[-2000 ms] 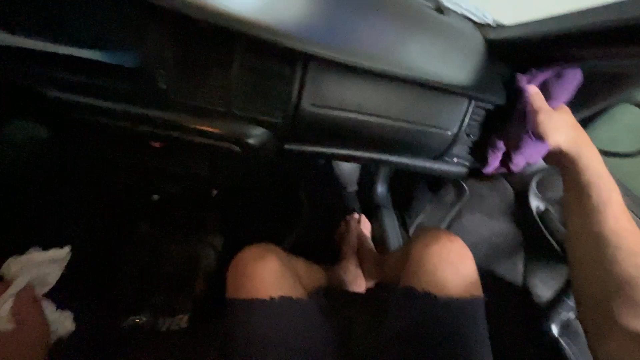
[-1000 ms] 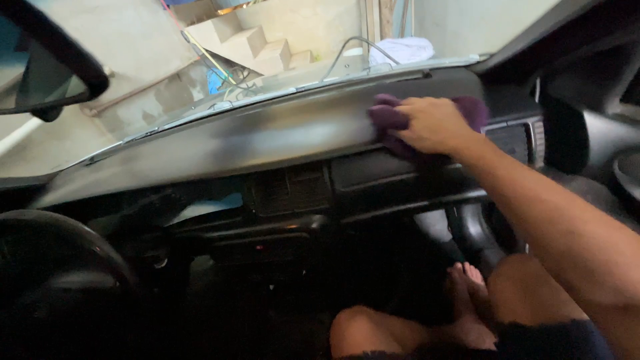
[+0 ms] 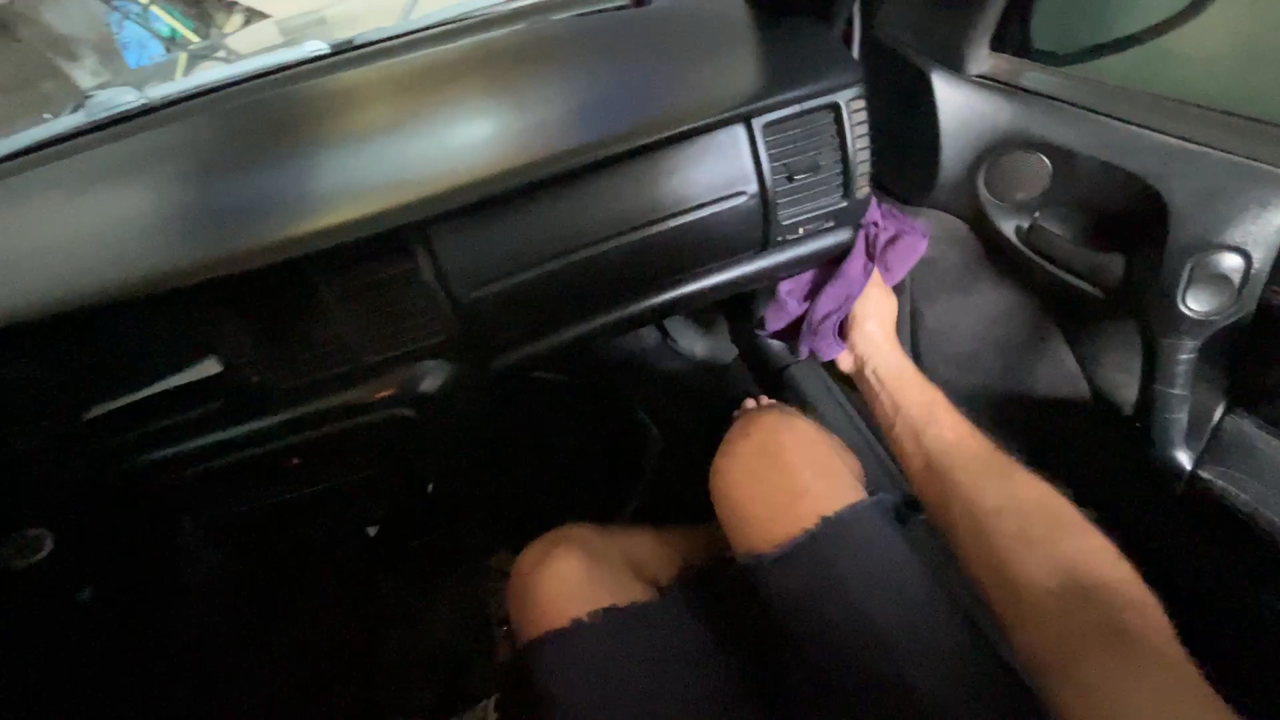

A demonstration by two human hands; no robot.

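My right hand [image 3: 872,318] grips a crumpled purple cloth [image 3: 850,275] at the right end of the car's black dashboard [image 3: 400,160]. The cloth lies against the lower corner of the dash, just under the side air vent [image 3: 805,165], and part of the fingers is hidden by it. Left of the vent runs the glove compartment panel [image 3: 610,215], which is closed. Light reflects off the dashboard top. My left hand is out of view.
The passenger door panel [image 3: 1080,215] with its handle and speaker stands open at the right. My bent knees [image 3: 785,475] are below the dash. The windshield [image 3: 250,40] edge crosses the upper left. The footwell is very dark.
My right hand with the purple cloth has come off the dashboard top, down and right to the dash's end below the vent. The left hand, at lower left two seconds ago, is out of view. The view has shifted.
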